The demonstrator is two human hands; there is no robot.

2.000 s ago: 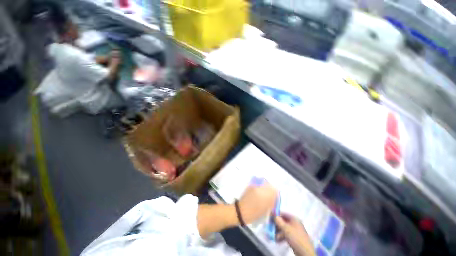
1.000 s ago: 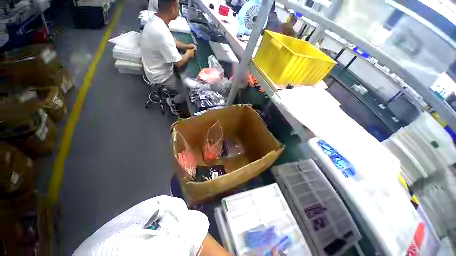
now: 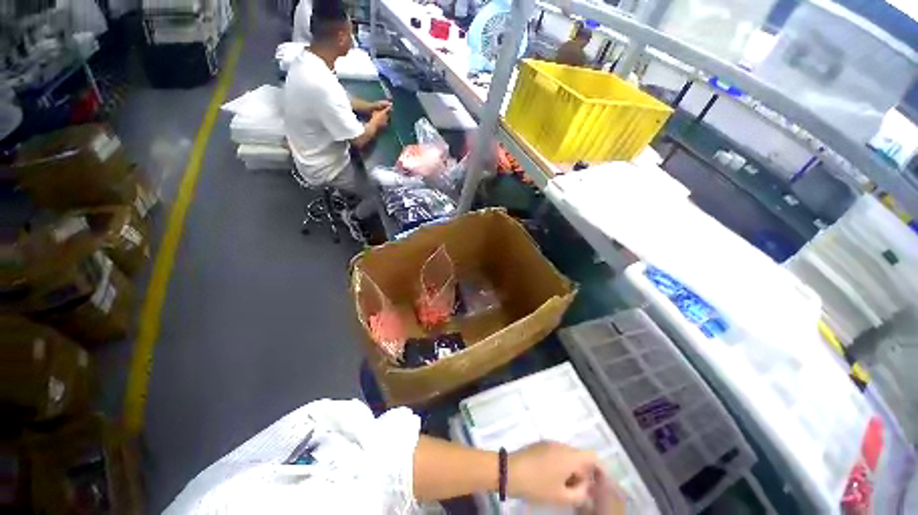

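Observation:
The white compartment tray (image 3: pixel 528 400) lies low in front of me, its lower part cut off or covered by my hands. My left hand (image 3: pixel 549 475), with a dark bracelet at the wrist, is over the tray with curled fingers. My right hand (image 3: pixel 606 495) is small, blurred and cut off by the bottom edge, close to the left fingertips. Whether either hand holds a part cannot be seen. A grey-white divided tray (image 3: pixel 629 352) beside it holds purple parts (image 3: pixel 659 422) and dark pieces.
An open carton (image 3: pixel 483 367) with bags of pink parts (image 3: pixel 436 302) stands behind the tray. Blue parts (image 3: pixel 684 302) and red parts (image 3: pixel 864 468) lie on the right shelf, with a yellow bin (image 3: pixel 584 111). A seated person (image 3: pixel 322 111) works beyond. Cartons (image 3: pixel 75 272) stand left.
My left forearm and hand have come into view over the white tray, with part of my right hand. Blue parts seen on that tray earlier are no longer visible. The view has shifted slightly.

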